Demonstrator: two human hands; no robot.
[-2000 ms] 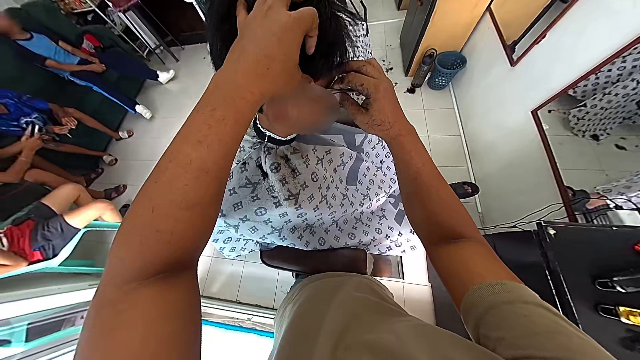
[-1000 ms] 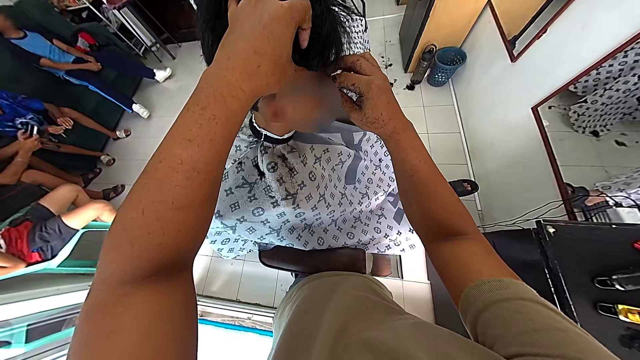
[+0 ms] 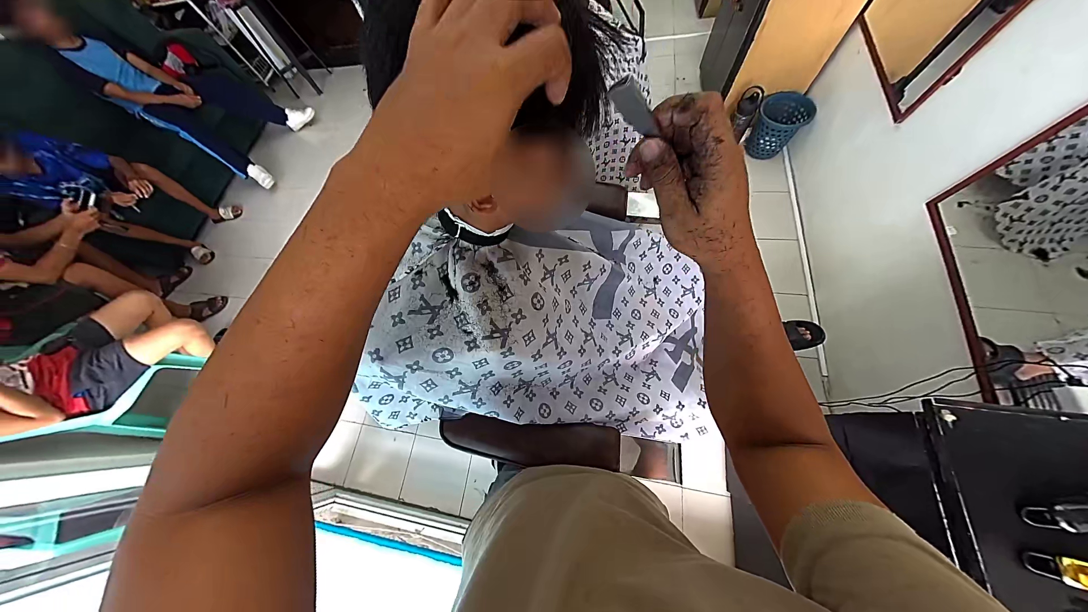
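Observation:
A seated person with black hair [image 3: 387, 51] wears a white patterned barber cape [image 3: 527, 323], with hair clippings scattered over its front. My left hand [image 3: 484, 76] rests on top of that person's head, its fingers spread and slightly bent over the hair. Just right of the head, my right hand [image 3: 693, 161] is raised and dusted with cut hair. Between its thumb and fingers it grips a grey tool [image 3: 633, 106], possibly a razor or comb, whose upper end points toward the hair. The rest of the tool is hidden in the palm.
Several people sit along the left on a dark sofa [image 3: 42, 98] and a green chair [image 3: 153, 399]. A blue plastic basket [image 3: 780, 123] stands by the right wall below a mirror [image 3: 1020, 229]. A black case or counter [image 3: 1003, 476] with clippers is at lower right. The armrest [image 3: 535, 442] crosses below the cape.
My right hand has moved away from the side of the head, and the grey tool now shows in it. My left hand stays on the hair.

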